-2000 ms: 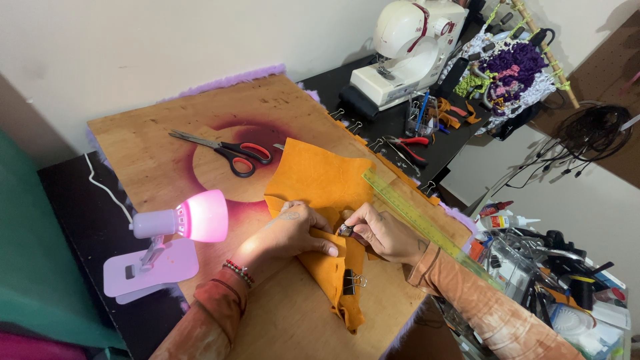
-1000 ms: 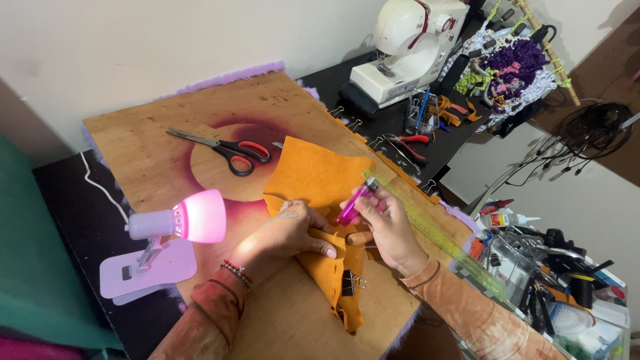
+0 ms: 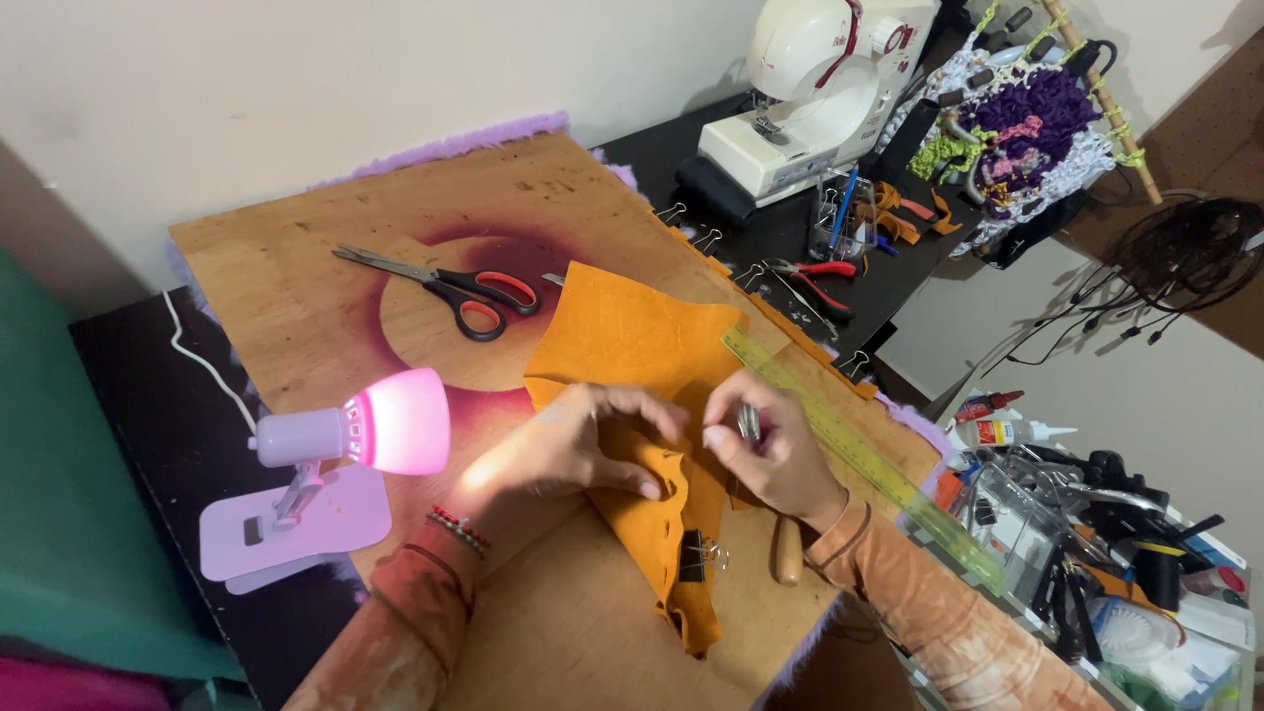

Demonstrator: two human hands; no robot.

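Observation:
An orange leather piece (image 3: 632, 326) lies folded on the wooden board, its edge pierced by a row of slits. My left hand (image 3: 602, 439) rests over the fold, thumb and fingers apart at the slitted edge. Just right of it, my right hand (image 3: 765, 444) is closed round a small object with a metal end (image 3: 750, 423), probably a lighter; most of it is hidden. A black binder clip (image 3: 697, 556) grips the leather's lower edge. Below my right wrist lies a wooden handle (image 3: 788, 551); its far end is hidden.
Scissors (image 3: 459, 291) lie on the board (image 3: 296, 227) beyond my left hand, and a lit pink lamp (image 3: 405, 423) stands left. A yellow-green ruler (image 3: 859, 449) runs behind my right hand. Red-handled pliers (image 3: 820, 281) and a sewing machine (image 3: 820, 109) are at back right; tools crowd the right side.
The pink lighter, upright in my right hand a second ago, now shows only its metal end. The wooden handle that was by that hand lies on the board. My left fingers have spread from the leather.

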